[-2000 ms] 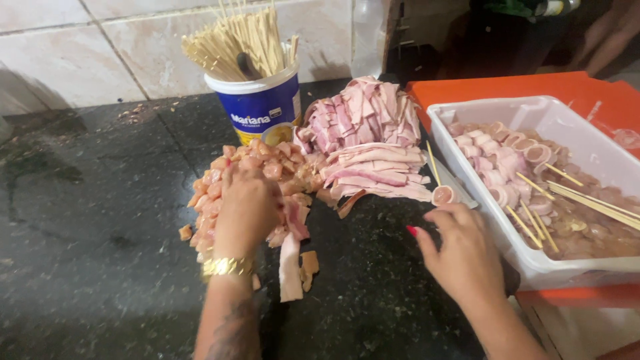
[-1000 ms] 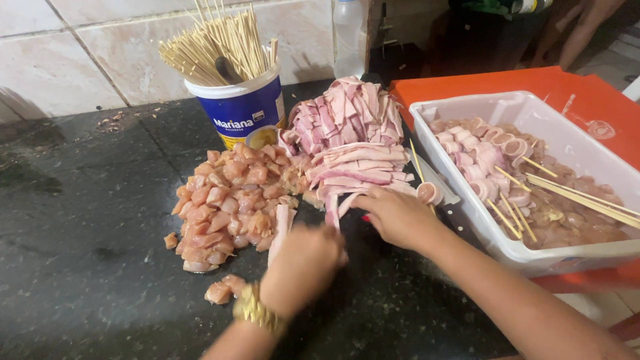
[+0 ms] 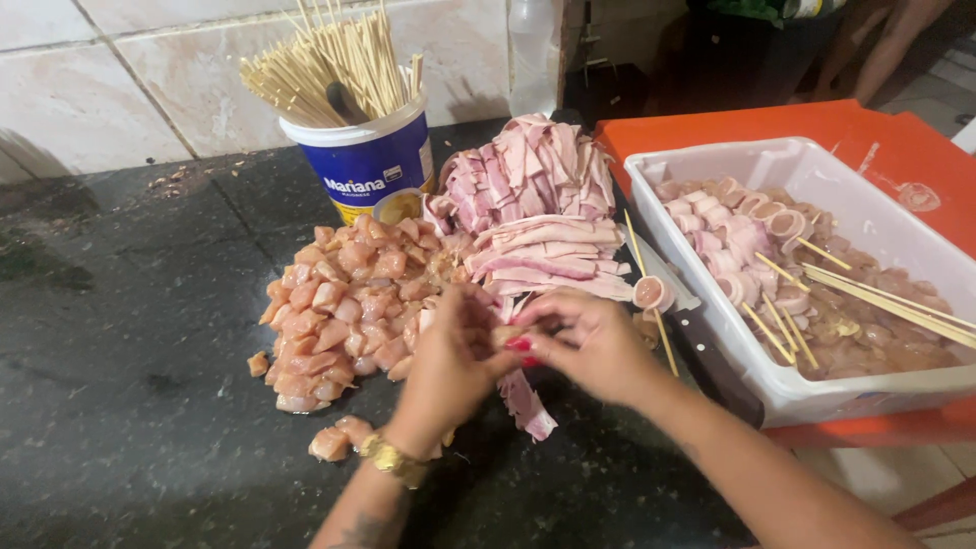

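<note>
My left hand (image 3: 454, 362) and my right hand (image 3: 587, 343) meet over the dark counter, fingers around a small chicken piece (image 3: 507, 333) and a bacon strip (image 3: 526, 404) whose end hangs below them. Cubed raw chicken (image 3: 343, 305) is heaped to the left. Behind my hands lie flat bacon strips (image 3: 553, 255), with a taller pile of bacon (image 3: 534, 175) beyond. Just right of these, a wooden skewer (image 3: 634, 242) carries one bacon-wrapped piece (image 3: 653, 293). It lies beside a knife (image 3: 679, 286). My fingers partly hide what they hold.
A blue and white bucket (image 3: 366, 160) of wooden skewers (image 3: 335, 72) stands at the tiled wall. On the orange surface (image 3: 762, 122) at right, a white plastic tub (image 3: 770, 389) holds chicken, wrapped pieces and skewers. A clear bottle (image 3: 532, 57) stands behind. Someone's legs (image 3: 888, 46) show at upper right.
My hands were apart two seconds ago. My right hand then reached to the flat bacon strips, and now both hands are together at a bacon strip and a chicken piece.
</note>
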